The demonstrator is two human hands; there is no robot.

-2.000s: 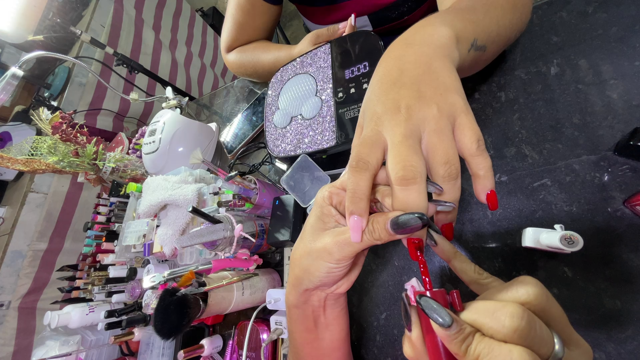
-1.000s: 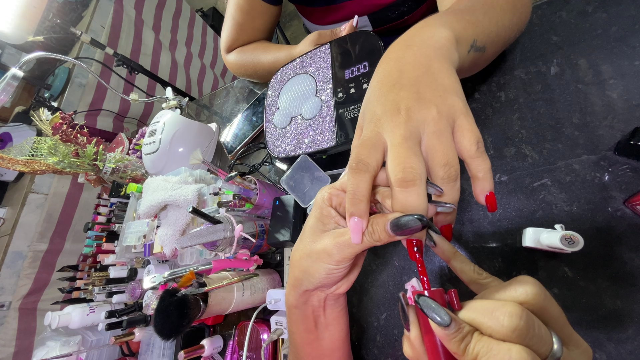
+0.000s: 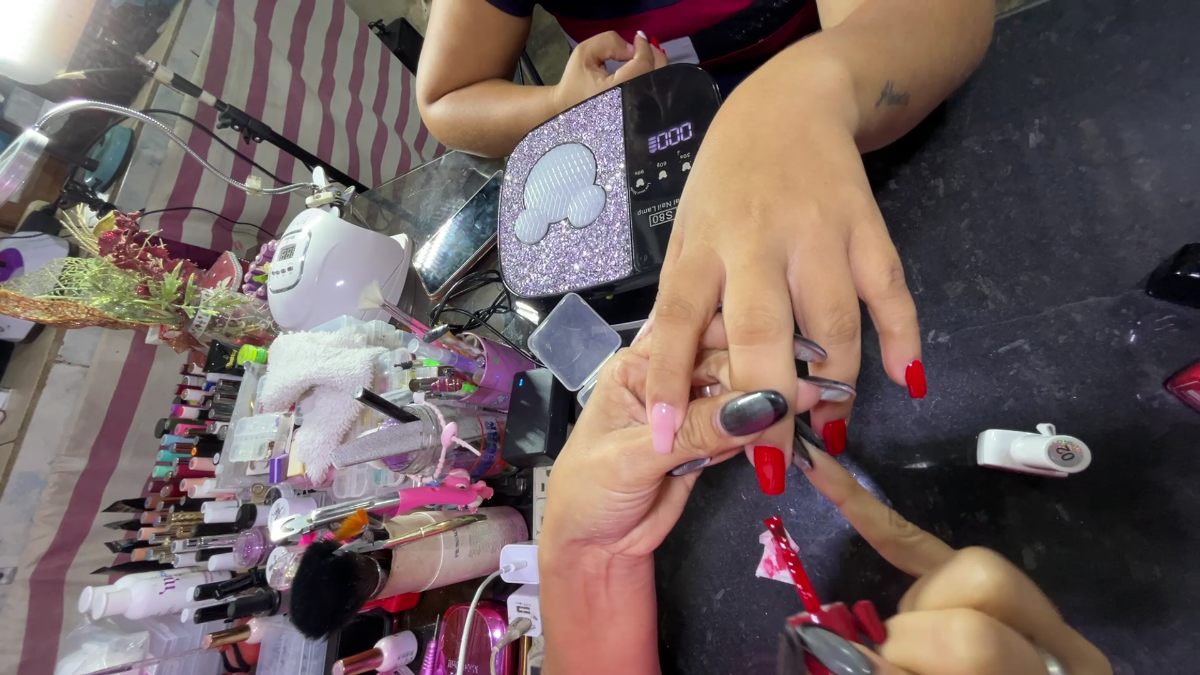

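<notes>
My left hand (image 3: pixel 637 431), with dark metallic nails, holds the other person's hand (image 3: pixel 787 225) from below, its thumb over that person's finger. Three of that person's nails in view are red, and one is pink. At the lower right, my right hand (image 3: pixel 975 600) grips a red nail polish brush (image 3: pixel 795 567) by its cap, together with a red polish bottle, partly cut off by the frame's edge. The brush tip is just below the red middle nail, apart from it. My right index finger reaches toward that person's fingertips. Beneath the brush lies a small red-stained white scrap (image 3: pixel 774 555).
A glittery nail lamp (image 3: pixel 572 197) stands at the top centre, with a phone (image 3: pixel 459 234) and white lamp (image 3: pixel 328 267) left of it. Polish bottles, brushes and a white towel (image 3: pixel 314 394) crowd the left. A small white clip-like object (image 3: pixel 1031 452) lies right, on the dark tabletop (image 3: pixel 1012 234).
The brush has moved off the red middle nail, down toward the lower right with my right hand. My left hand keeps its hold on the other person's hand.
</notes>
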